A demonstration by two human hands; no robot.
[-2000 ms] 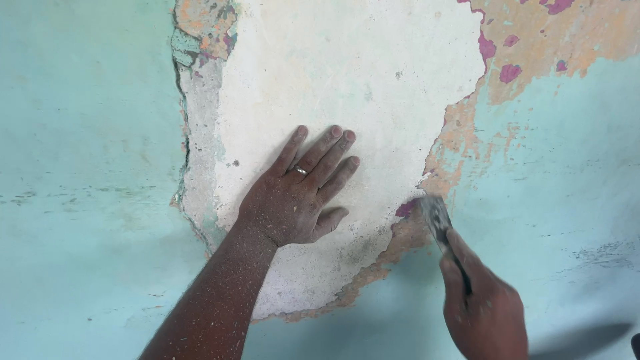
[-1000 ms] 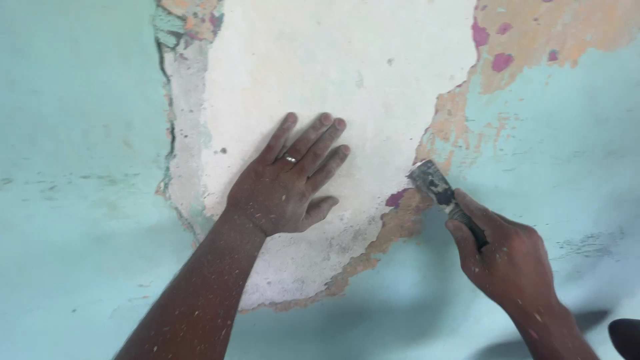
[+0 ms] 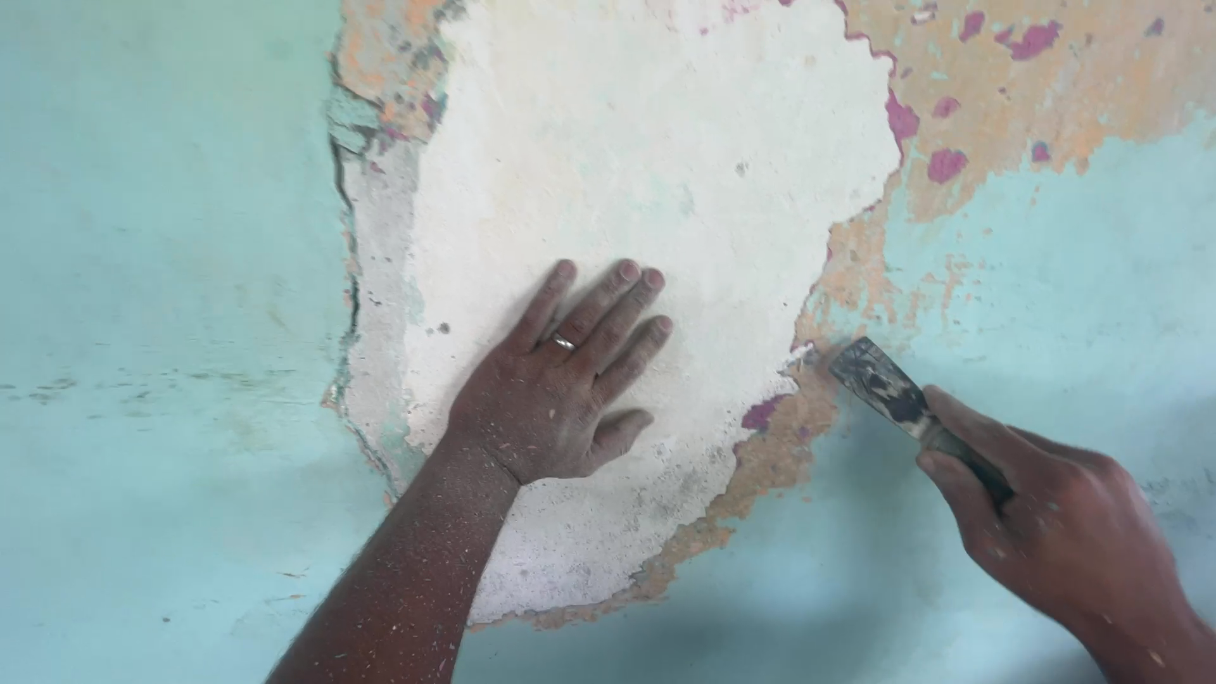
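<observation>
My left hand (image 3: 560, 389), with a ring on one finger and pale dust on the skin, lies flat on a bare white patch (image 3: 646, 171) of the wall, fingers apart. In my right hand (image 3: 1035, 503) is a paint scraper (image 3: 882, 388) with a stained metal blade and a dark handle. The blade's tip is by the patch's right edge, over the border of turquoise paint (image 3: 1007, 380) and exposed tan layer (image 3: 774, 461). Whether the tip touches the wall I cannot tell.
A dark crack (image 3: 353, 275) runs down the left side of the patch, beside turquoise paint (image 3: 171, 237). At the upper right, a tan layer (image 3: 1007, 95) shows purple spots (image 3: 947, 165). Another purple spot (image 3: 762, 412) lies near the scraper.
The scraper has moved slightly right, away from the edge of the white patch where its tip was one second ago. My left hand stays flat on the patch.
</observation>
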